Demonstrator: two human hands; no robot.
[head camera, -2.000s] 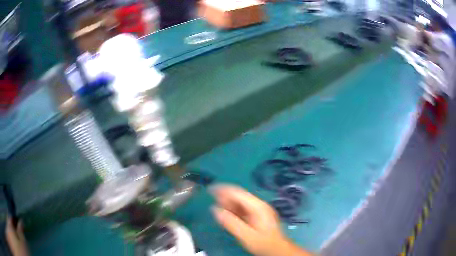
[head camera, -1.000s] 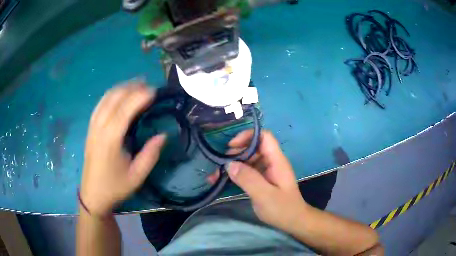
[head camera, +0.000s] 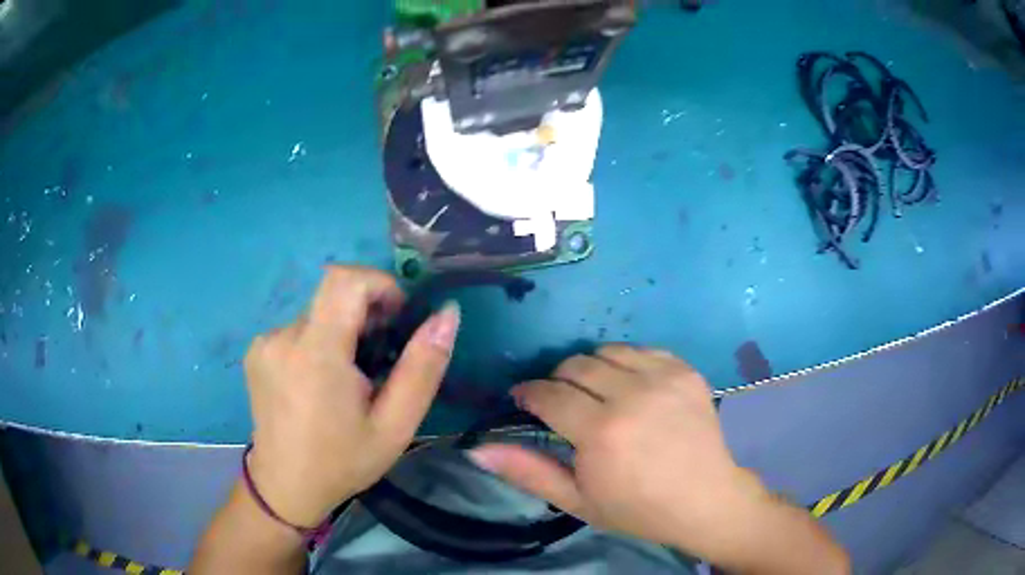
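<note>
A black headband hoop (head camera: 461, 537) lies at the bench's front edge, its lower curve over my lap. My left hand (head camera: 348, 388) is closed on its dark upper left part, fingers and thumb around it. My right hand (head camera: 613, 432) is on the hoop's right side, with fingers and thumb curled around it; the palm hides that side. A thin dark end (head camera: 517, 289) sticks out to the right of my left fingertips, just below the press base. I cannot make out the inner strip between my hands.
The press base (head camera: 478, 242) with green corners stands behind my hands. The white round nest (head camera: 495, 185) sits on it under the grey press head (head camera: 534, 79). A tangled pile of thin curved strips (head camera: 860, 157) lies at the right. Yellow-black tape (head camera: 933, 449) marks the floor.
The hoop has moved down from the press base to the bench edge and lap. The thin curved strip that my right hand held is no longer distinct. Both hands have moved lower.
</note>
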